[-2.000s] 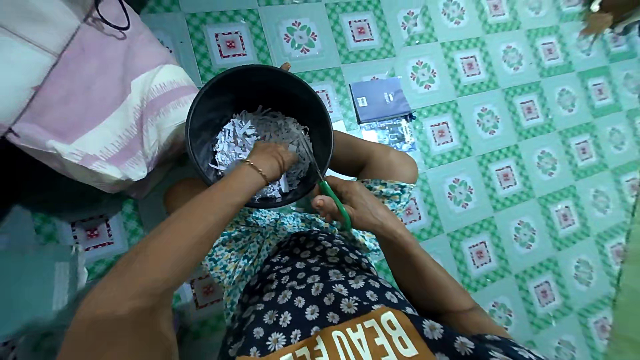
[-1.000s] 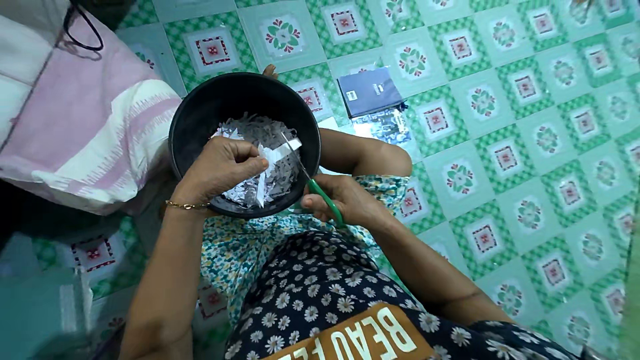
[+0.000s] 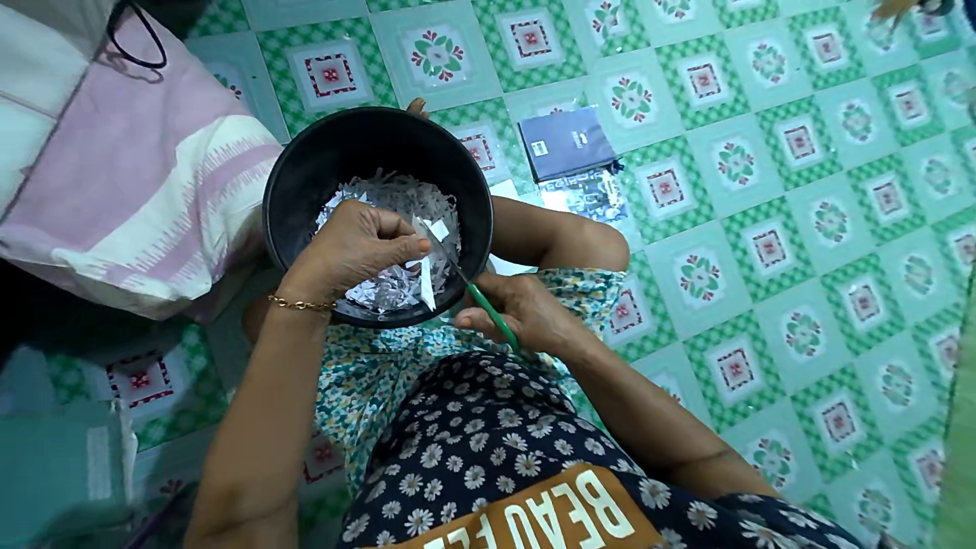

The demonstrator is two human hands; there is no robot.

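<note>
A black plastic bucket point(image 3: 381, 126) rests between my legs, holding many cut paper strips point(image 3: 389, 293). Above its opening, my left hand point(image 3: 354, 248) pinches a small piece of white paper between thumb and fingers. My right hand point(image 3: 522, 309) grips the green handle of a pair of scissors point(image 3: 492, 314) at the bucket's near right rim. The blades reach over the bucket beside the left fingertips, with small white paper pieces point(image 3: 427, 284) around them. Part of the handle is hidden by the right hand.
A dark blue notebook point(image 3: 568, 145) and a printed sheet or booklet point(image 3: 585, 197) lie on the patterned floor point(image 3: 698, 278) beyond my knee. Pink and white striped cloth point(image 3: 171, 191) bulges at the left. A greenish box or container point(image 3: 61, 457) is at lower left.
Two seconds ago my left hand was down among the paper strips; one second ago it had risen and held white paper at the scissor blades. The piece in it now looks smaller.
</note>
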